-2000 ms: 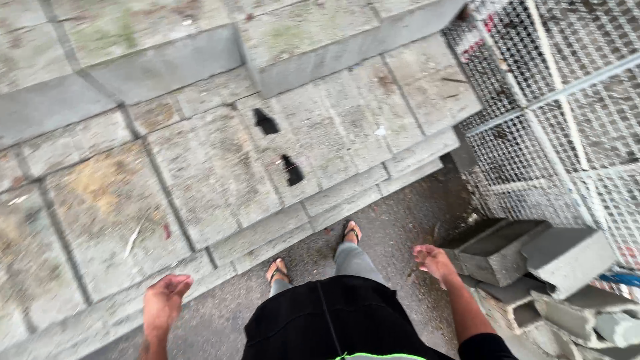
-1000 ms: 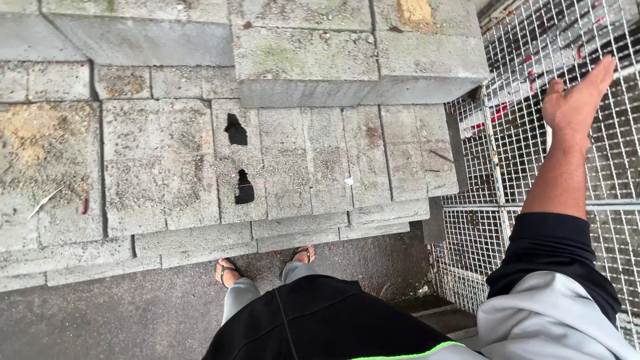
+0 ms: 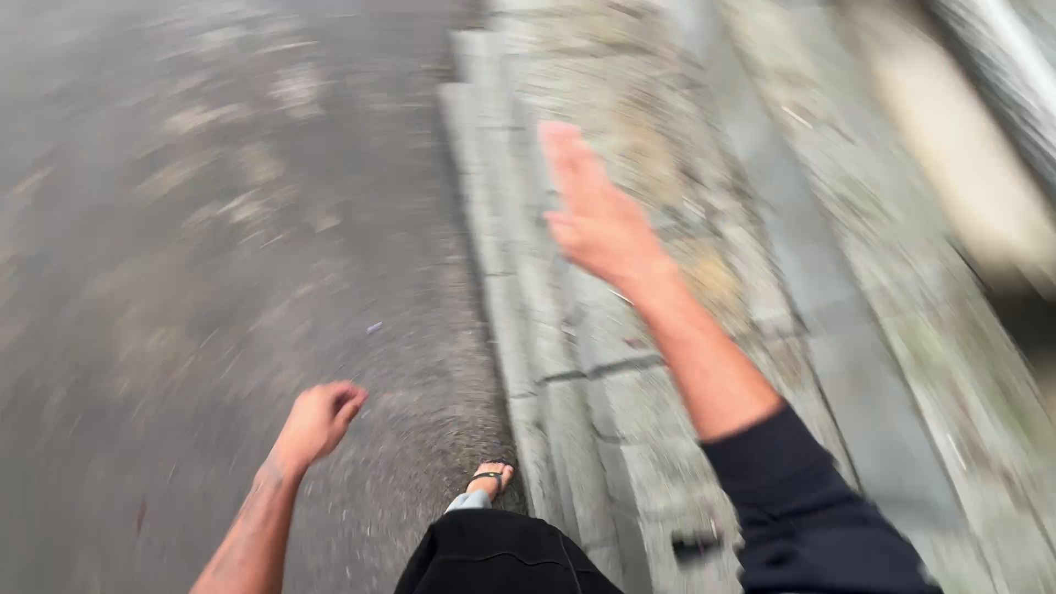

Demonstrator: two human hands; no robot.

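My right hand [image 3: 606, 219] is stretched out over the stacked grey concrete blocks [image 3: 643, 388], its fingers extended and nothing in it. Whether it touches them cannot be told from the blurred view. Lower left, my left hand [image 3: 322, 421] hangs above the dark pavement [image 3: 247, 272] with its fingers curled and nothing visible in them. One foot in a sandal [image 3: 488, 478] shows beside the bottom edge of the blocks. A dark hole [image 3: 695, 546] is in the block surface near my right sleeve.
The stepped block stack runs along the right side, with a higher row [image 3: 907, 305] farther right. A pale blurred shape [image 3: 949, 140] lies beyond it at the upper right. Wet-looking pavement stretches along the left, with a small pale scrap [image 3: 374, 327] on it.
The view has turned strongly, so the blocks now lie on the right. My left hand has come back into view. My right hand, earlier over the wire mesh, is now over the blocks.
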